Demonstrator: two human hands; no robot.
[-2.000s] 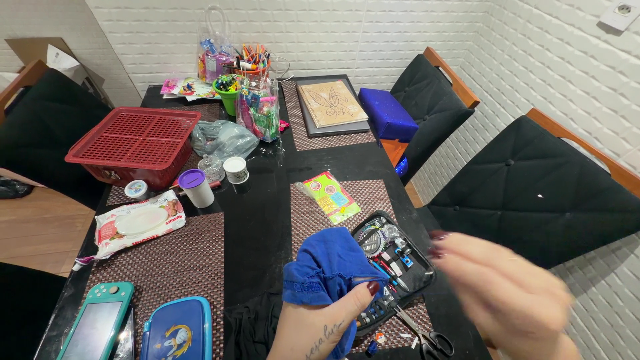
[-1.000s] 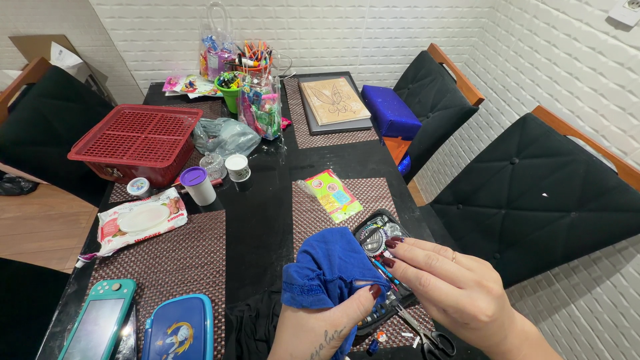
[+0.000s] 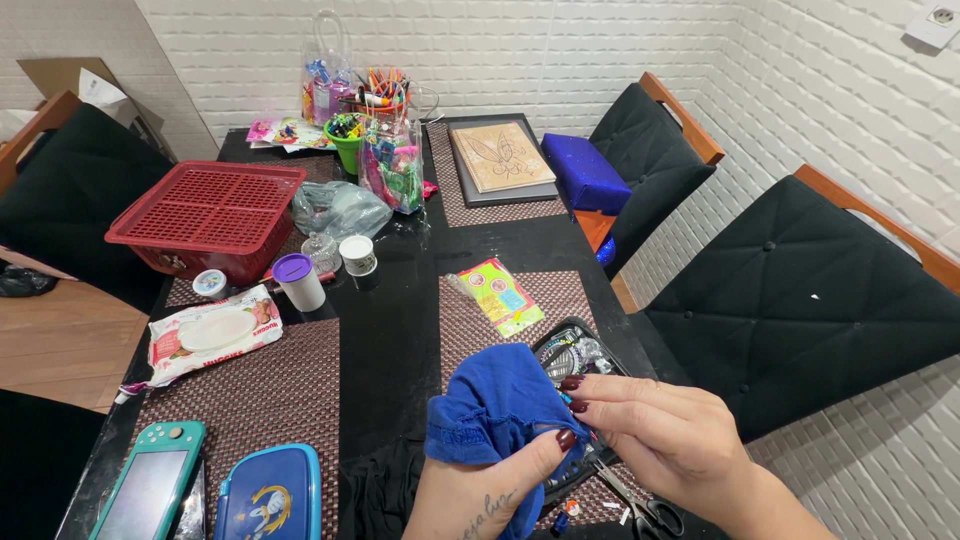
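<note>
A blue fabric piece (image 3: 487,397) with a stitched seam is pinched in my left hand (image 3: 510,480), its thumb on the cloth's right edge. My right hand (image 3: 667,435) is beside that edge, thumb and fingertips close together; whether they hold something small, such as a needle, cannot be made out. Behind and below the hands lies an open black sewing kit case (image 3: 574,322), partly covered by them. Scissors (image 3: 637,502) with black handles rest at its near right corner. Black cloth (image 3: 382,487) lies left of my left wrist.
Left on the black table are a red plastic basket (image 3: 202,240), a wipes pack (image 3: 217,330), a purple-lidded container (image 3: 300,283), a turquoise handheld console (image 3: 154,480) and a blue case (image 3: 270,495). A yellow-green packet (image 3: 501,296) lies beyond the kit. Black chairs (image 3: 810,300) stand at the right.
My right hand was raised to the right, blurred, two seconds ago; it has come in to the blue fabric's edge. My left hand has kept its hold on the fabric.
</note>
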